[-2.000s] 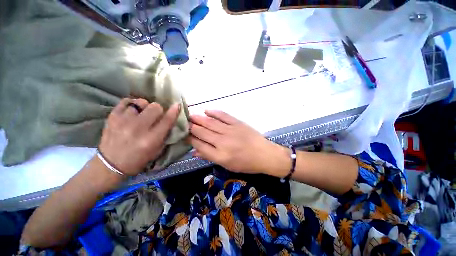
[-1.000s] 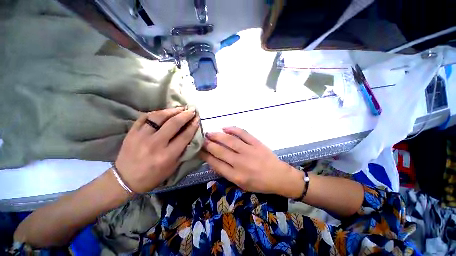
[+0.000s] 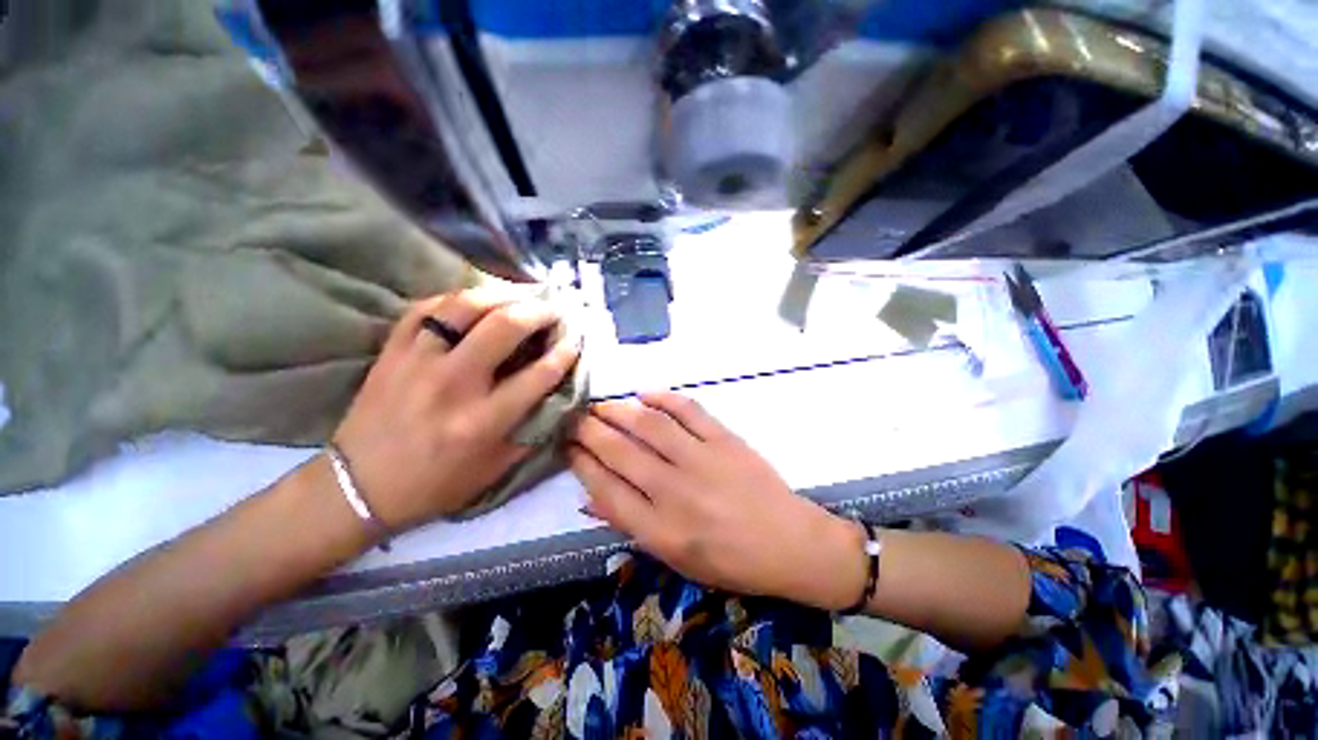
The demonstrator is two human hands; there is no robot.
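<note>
The olive garment (image 3: 217, 289) lies spread and wrinkled on the table at the left, its right edge gathered near the needle area. My left hand (image 3: 441, 412) grips this edge, fingers bent into the cloth just below and left of the presser foot (image 3: 571, 275). My right hand (image 3: 694, 492) has its fingertips against the lower right edge of the same cloth; the pinched part is hidden under the fingers. The grey cylindrical attachment (image 3: 638, 297) hangs just right of the presser foot. The needle is lost in glare.
The machine head with a pale knob (image 3: 730, 138) and a strapped phone (image 3: 1070, 145) overhang the table. Small olive pieces (image 3: 918, 311) and red-and-blue snips (image 3: 1048, 336) lie at right. A white plastic bag (image 3: 1142, 383) hangs at the right edge. More olive cloth (image 3: 383, 668) lies below the table.
The view has tilted and come closer to the machine head, showing the knob and more of the phone. My left fingers now sit nearer the presser foot. Both hands stay at the cloth edge.
</note>
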